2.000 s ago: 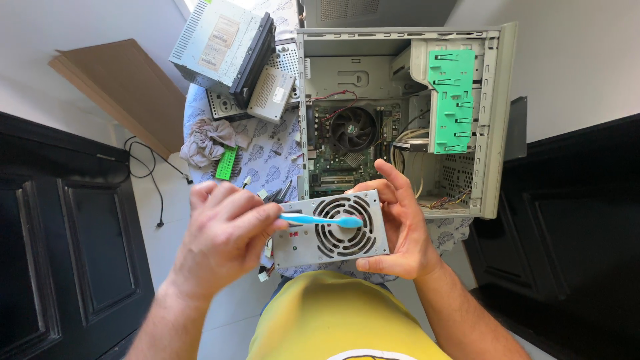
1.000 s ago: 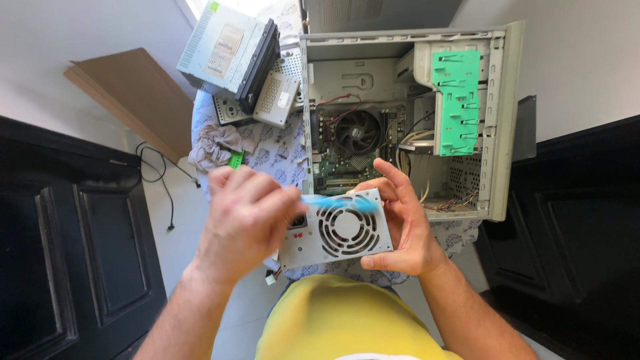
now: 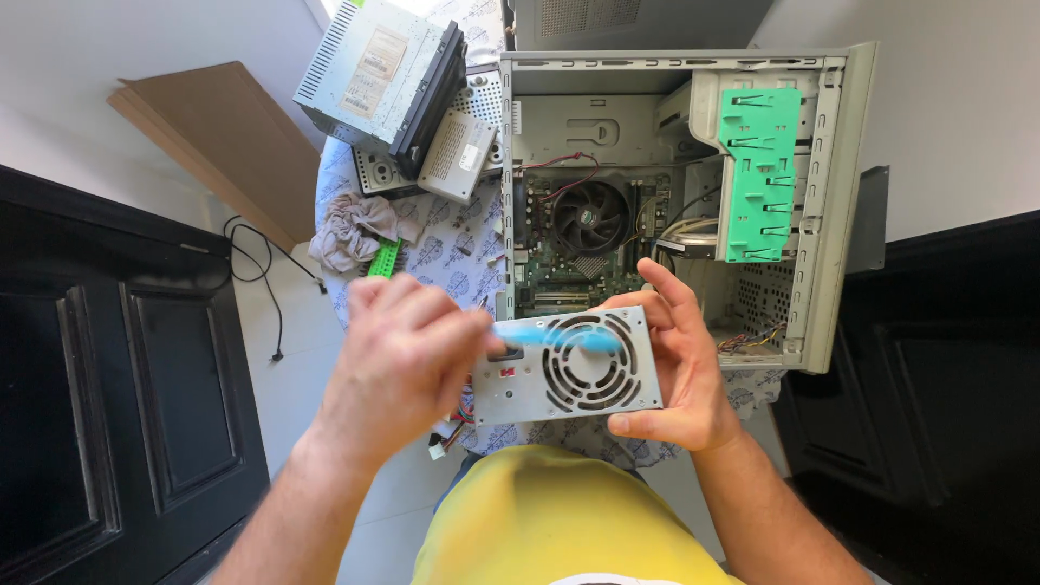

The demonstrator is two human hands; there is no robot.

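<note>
My right hand [image 3: 686,366] grips the right end of a computer power supply unit [image 3: 528,398], its fan grille facing up toward me. Held in my left hand [image 3: 398,357] is a blue brush [image 3: 528,334], probably a toothbrush, blurred by motion, its head over the upper part of the grille. Cables with a white connector [image 3: 437,449] hang from the unit's left side. Just beyond stands an open computer case [image 3: 821,203] with a CPU cooler fan [image 3: 589,218] on its motherboard and a green plastic bracket [image 3: 760,175] at the right.
A car stereo or similar metal unit [image 3: 382,73] lies on other metal drives [image 3: 457,154] at the upper left of the cloth-covered table [image 3: 439,268]. Near them are a crumpled rag [image 3: 349,231] and a green brush [image 3: 385,257]. Black doors [image 3: 138,382] flank the table; a cable [image 3: 272,284] lies on the floor.
The blue brush has shifted across the fan grille, from its middle two seconds ago to its upper part. My right hand keeps its hold on the power supply.
</note>
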